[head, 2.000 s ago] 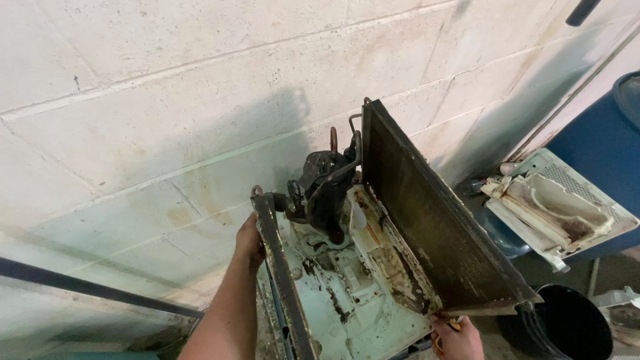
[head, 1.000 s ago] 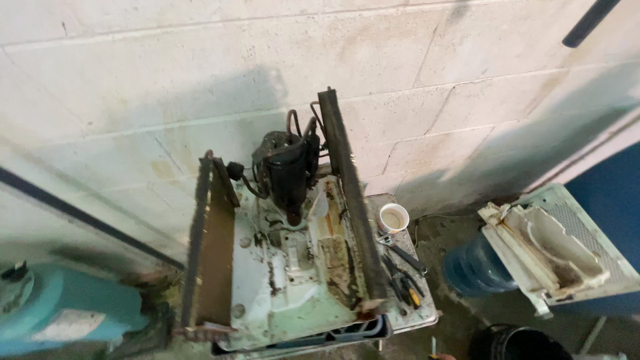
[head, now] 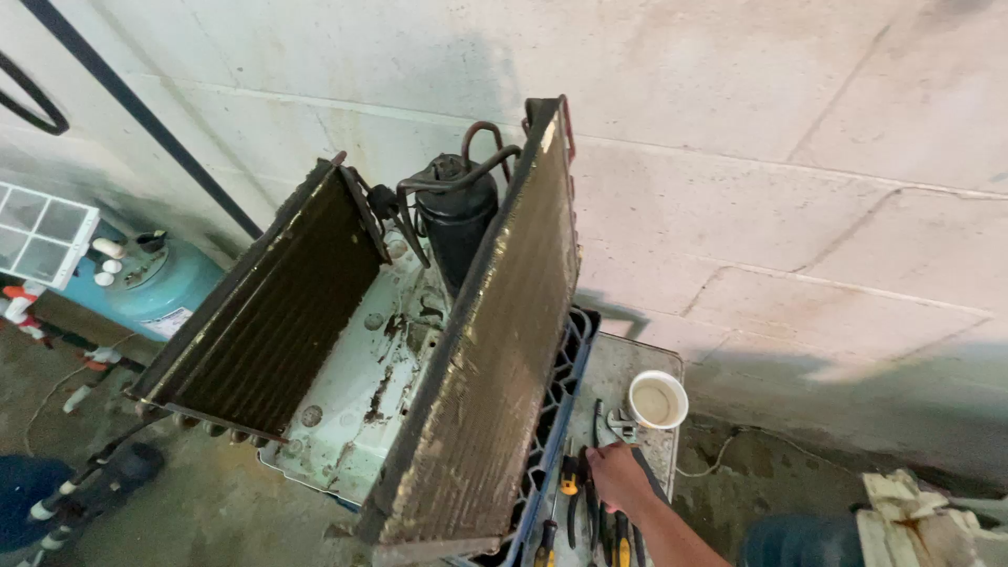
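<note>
My right hand (head: 620, 475) reaches down onto a group of hand tools on a small worn tabletop, its fingers on or around dark tool handles; whether it grips one is unclear. Beside it lie a screwdriver (head: 546, 543) and an adjustable wrench (head: 622, 425). Left of the hand stands an opened air-conditioner chassis: a finned coil (head: 480, 370) on the right, another finned coil (head: 276, 315) on the left, a black compressor (head: 457, 220) with bent copper tubes at the back, and a dirty pale base pan (head: 346, 425). My left hand is out of view.
A blue plastic crate (head: 563, 402) supports the chassis. A white cup (head: 657, 399) stands on the tabletop's back corner. Left are a teal tank (head: 169, 283), a white grid-framed filter (head: 39, 232) and pipes. A block wall (head: 748, 213) rises behind; dirty pale plastic parts (head: 913, 520) lie lower right.
Two seconds ago both hands were at the chassis's two sides; one second ago neither held it. Now my right hand is down among the tools. The view has shifted considerably.
</note>
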